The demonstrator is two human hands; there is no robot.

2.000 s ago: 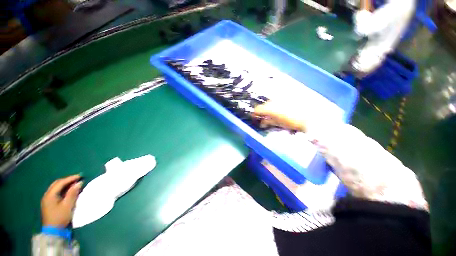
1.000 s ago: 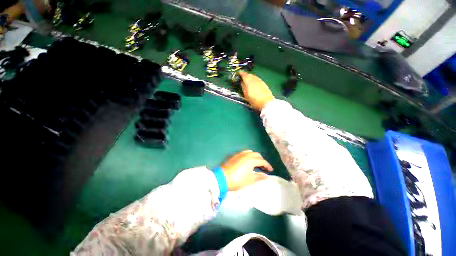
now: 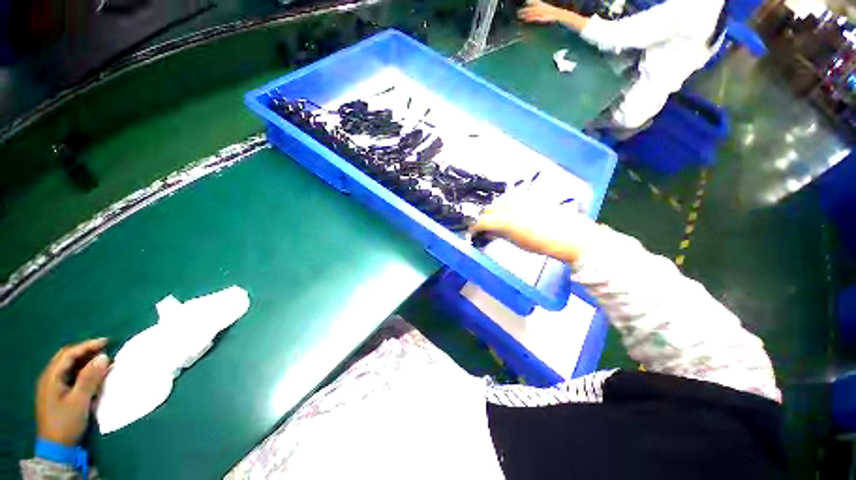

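Note:
My right hand (image 3: pixel 514 232) is inside the blue tray (image 3: pixel 333 172) near its close right end, fingers closed on a black adapter partly hidden under them. Black adapters with cords (image 3: pixel 399 159) lie in a dense row along the tray's near side, on a white liner (image 3: pixel 488 148). My left hand (image 3: pixel 68 398), with a blue wrist strap, is at the bottom left beside a white wiping cloth (image 3: pixel 155 366) on the green bench. Its fingers are curled; whether they hold anything is unclear.
A second blue tray (image 3: pixel 588 349) with a white sheet sits below the first. The conveyor (image 3: pixel 169 131) runs behind a worn white edge strip (image 3: pixel 141 204). Another person (image 3: pixel 657 56) works at the back right, near blue bins (image 3: pixel 680 136).
The view has swung right, from the boards and housings to the tray. My right hand has moved from the boards on the conveyor into the tray. My left hand is now at the cloth's left side.

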